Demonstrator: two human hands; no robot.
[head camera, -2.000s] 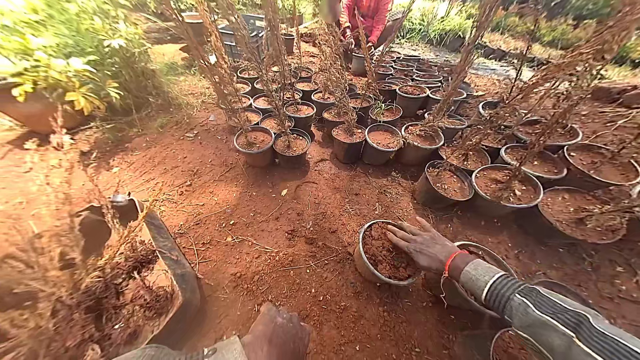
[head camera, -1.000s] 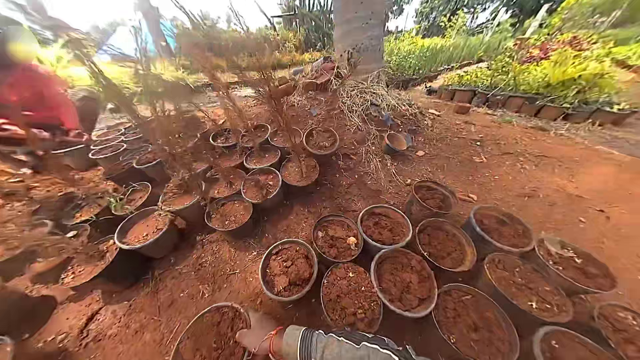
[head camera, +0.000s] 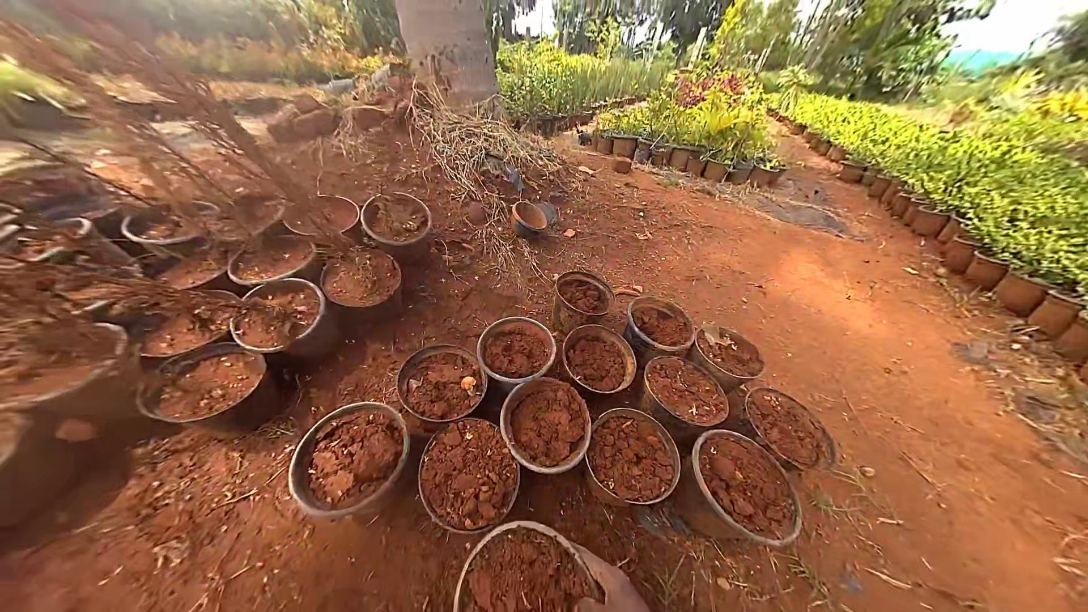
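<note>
At the bottom edge, my right hand (head camera: 614, 586) grips the right rim of a round plant pot (head camera: 523, 569) filled with red soil; the thumb is over the inside of the rim. Just beyond it stands a close group of soil-filled pots, among them a pale-rimmed pot (head camera: 348, 459) to the left, a pot with crumbly soil (head camera: 469, 474) and another (head camera: 748, 484) to the right. My left hand is out of view.
Pots with dry, leafless plants (head camera: 285, 314) crowd the left side. A small tipped pot (head camera: 529, 218) lies near dry stalks by a tree trunk (head camera: 446, 51). Rows of potted green plants (head camera: 969, 161) line the right. Red soil ground (head camera: 884, 374) lies between.
The view has swung right. Two seconds ago my right hand lay on a pot's rim and soil and my left hand was in view; now only the right shows, at a pot at the bottom edge.
</note>
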